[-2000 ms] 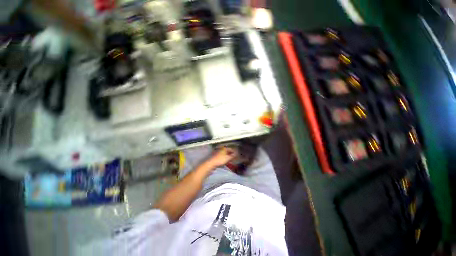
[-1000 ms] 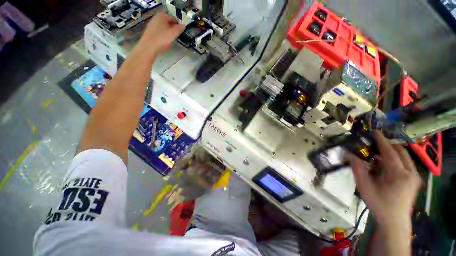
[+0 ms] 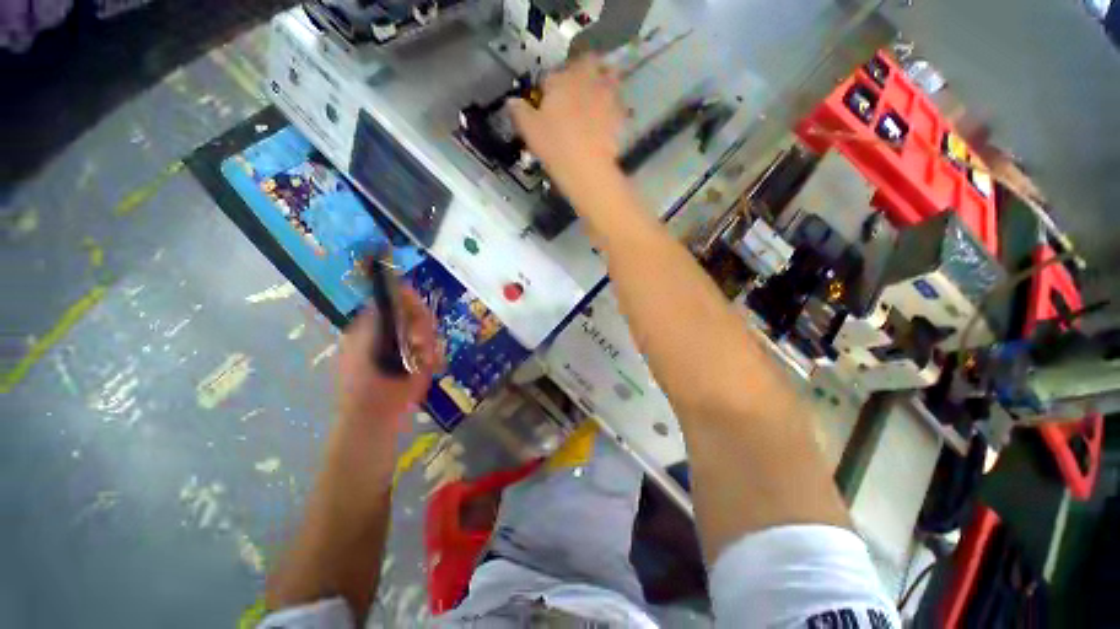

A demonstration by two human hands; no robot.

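Observation:
My left hand (image 3: 391,350) is over the floor side in front of the left machine. It grips a thin dark flat module (image 3: 387,307), seen nearly edge-on. My right arm reaches across to the left machine, and my right hand (image 3: 571,117) is at its black fixture (image 3: 495,133). The fingertips touch or hover just over the fixture's top, beside a small gold patch. The fingers hide part of the fixture, so I cannot tell whether they grip a module.
The left machine has a dark screen (image 3: 399,176) and a red button (image 3: 512,291). The right machine's station (image 3: 798,277) stands beside my right forearm. A red tray (image 3: 915,148) with dark pieces lies behind it. Blue printed mats (image 3: 289,209) lie below the left machine.
My left hand has left the left fixture and come down with a dark module in it. My right hand has crossed from the right machine to that fixture. The view has shifted left.

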